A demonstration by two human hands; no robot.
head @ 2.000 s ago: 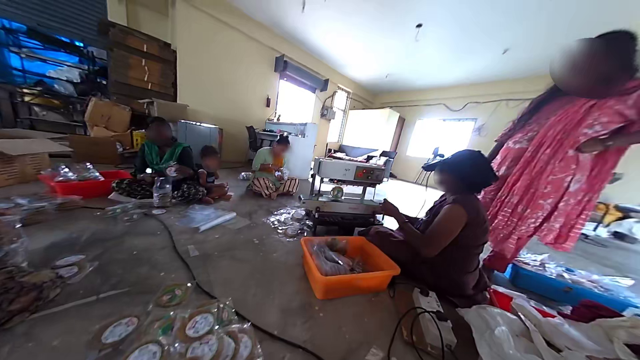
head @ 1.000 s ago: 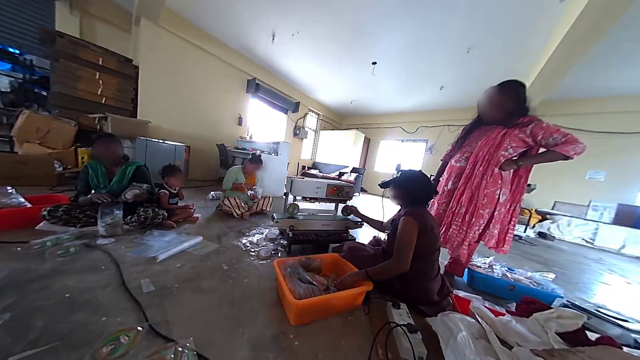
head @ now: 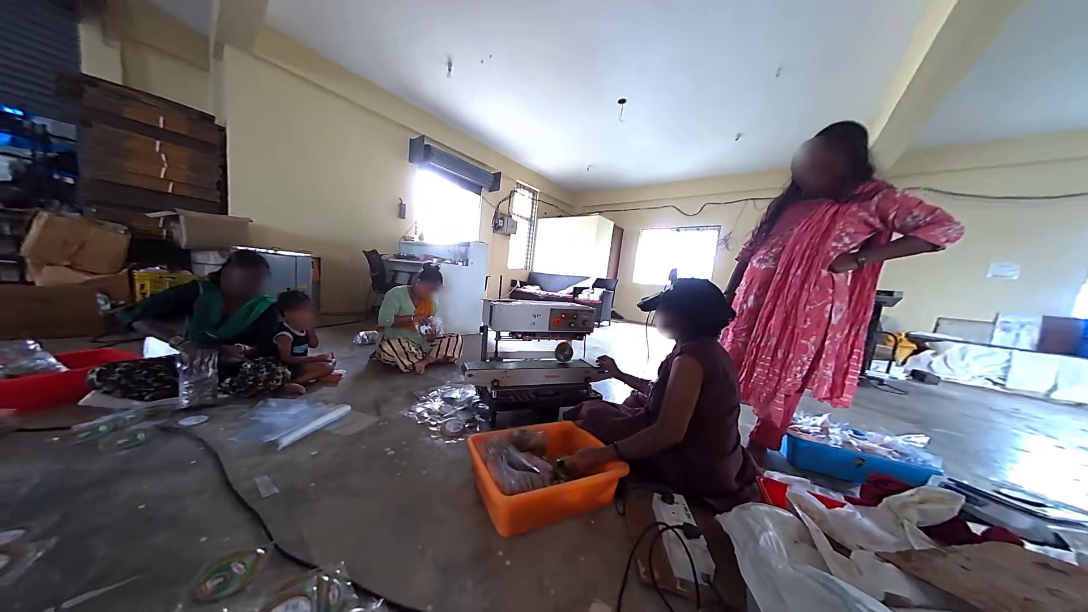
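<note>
Neither my left hand nor my right hand shows in the head view. Packets with round printed labels (head: 228, 574) lie on the floor at the bottom left, nearest to the camera. Ahead, a person in a dark cap sits beside a band sealing machine (head: 540, 316), one hand by its conveyor (head: 534, 372) and the other in an orange plastic tub (head: 544, 508) of clear bags. A heap of shiny packets (head: 446, 411) lies left of the machine. A round item stands upright on the conveyor.
A black cable (head: 223, 476) crosses the floor. A power strip (head: 682, 540) lies right of the orange tub, near white plastic sacks (head: 773, 552). A person stands by a blue tub (head: 858, 459). Two seated people and a child are at the left, near a red tub (head: 72, 370).
The seated person's hand nearer the camera has moved from the machine side into the orange tub. The standing person now has a hand on the hip. The view has swung right.
</note>
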